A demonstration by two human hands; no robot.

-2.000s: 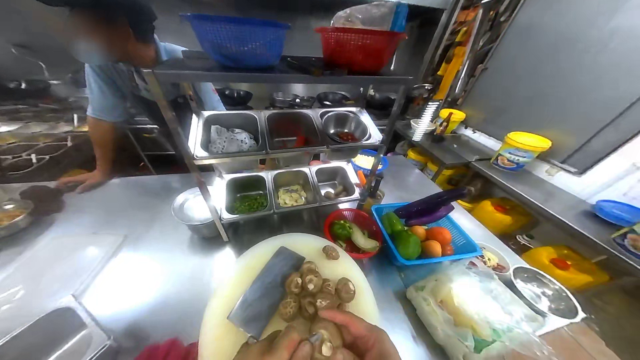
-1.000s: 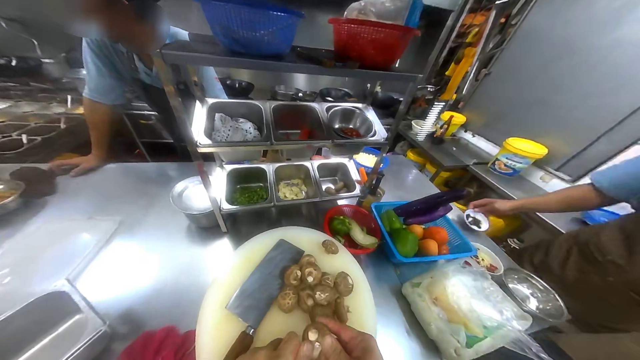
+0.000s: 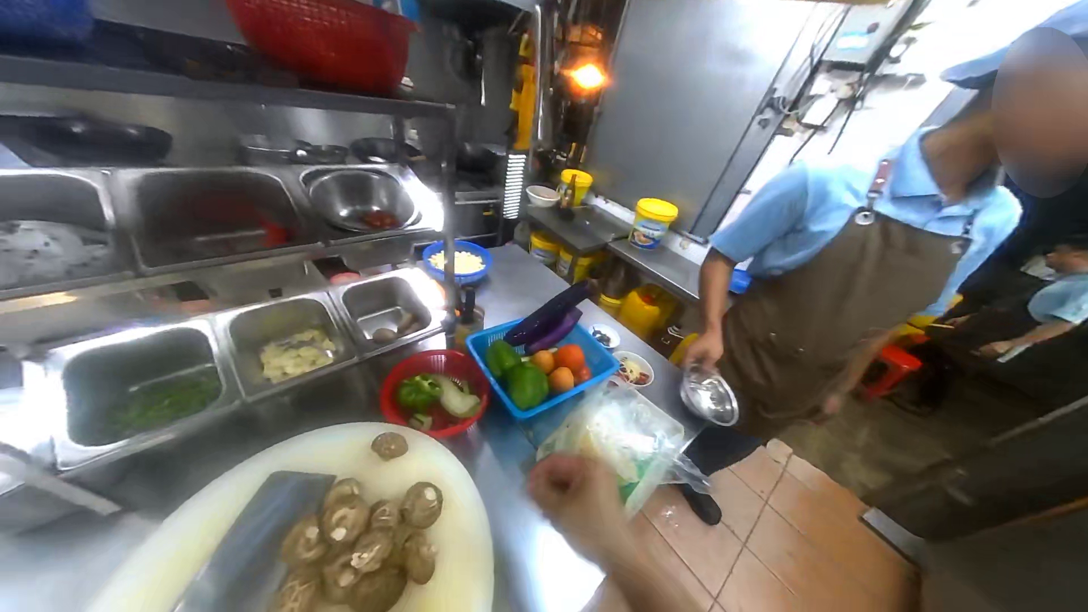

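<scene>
My right hand (image 3: 578, 501) hovers over the steel counter, fingers curled, beside a clear plastic bag (image 3: 620, 433) with pale contents; whether it holds anything cannot be seen. My left hand is out of view. To the left, a round white cutting board (image 3: 459, 510) carries a pile of brown shiitake mushrooms (image 3: 365, 544), one lone mushroom (image 3: 389, 445) near its far edge, and a cleaver (image 3: 263, 535) lying flat. A red basket (image 3: 391, 408) holds a green pepper and a pale vegetable. Eggplants (image 3: 548, 319), tomatoes and green peppers fill a blue basket (image 3: 497, 408).
At right stands a person in a brown apron (image 3: 816, 314), a hand on a metal bowl (image 3: 710, 398). Steel trays (image 3: 234, 374) of chopped food line the rack at left. Small dishes (image 3: 633, 370) sit beyond the bag. Yellow-lidded buckets (image 3: 653, 223) stand farther back.
The view has swung right. My right hand has left the mushrooms and moved right, near the plastic bag. The person at right now stands with a hand on the metal bowl.
</scene>
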